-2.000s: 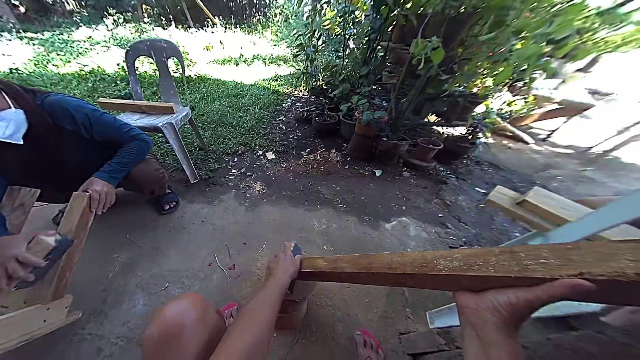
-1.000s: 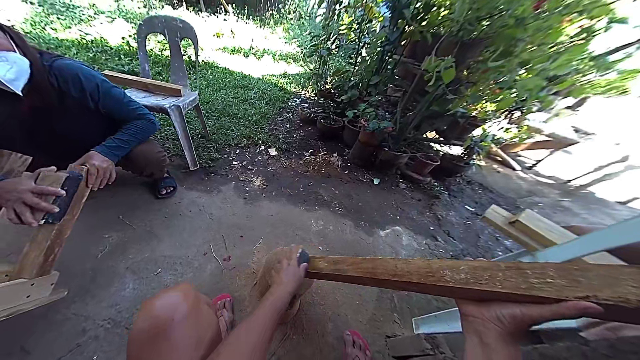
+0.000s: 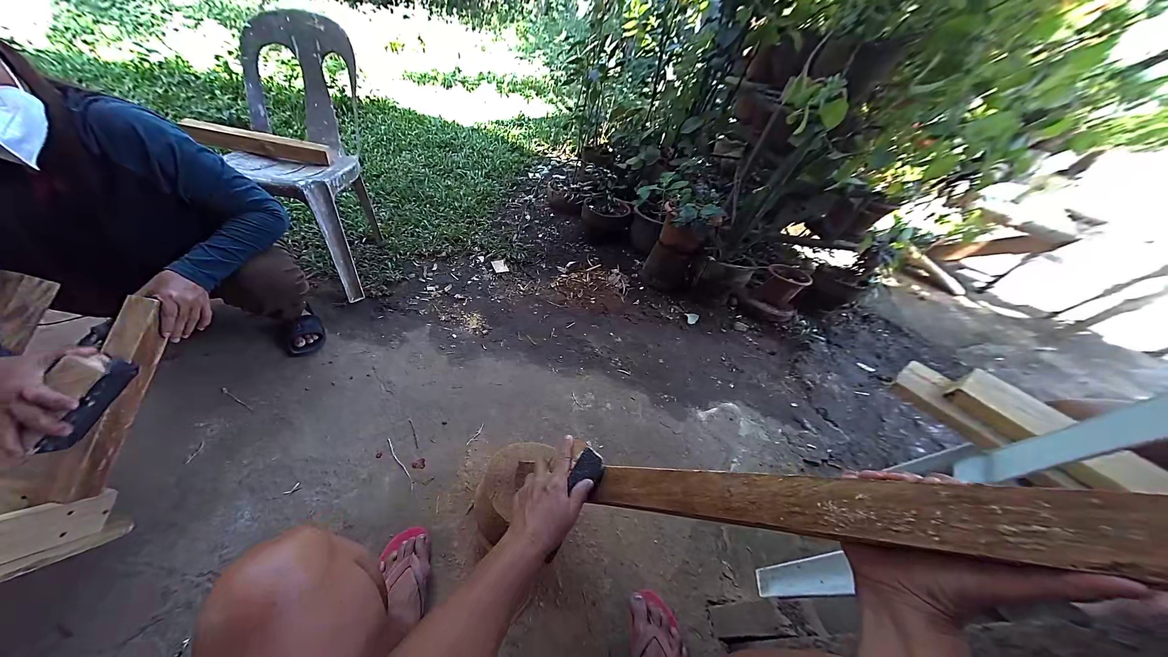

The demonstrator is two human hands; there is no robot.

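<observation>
A long brown wooden board [image 3: 821,506] runs from the middle of the view to the right edge. My right hand [image 3: 922,575] is palm up under it, thumb along the lower edge and fingertips showing at the far edge. At the board's narrower end, my left hand [image 3: 547,497] grips a small block wrapped in black abrasive paper [image 3: 586,468], which lies against the wood. Below that end stands a round, low wooden support [image 3: 493,502]; whether the board touches it is hidden. Pale dust speckles the board's face.
At left, a crouching co-worker holds a similar black-faced block [image 3: 91,406] against a wooden frame [image 3: 123,401]. A plastic chair [image 3: 306,173] bears a plank [image 3: 255,141]. Potted plants [image 3: 675,228] line the back. Pale boards [image 3: 1013,411] and a light metal leg [image 3: 1077,443] are at right.
The co-worker's block has moved up along the frame, then slightly back down. My left hand stays at the board's narrow end with its block; my right hand still supports the board.
</observation>
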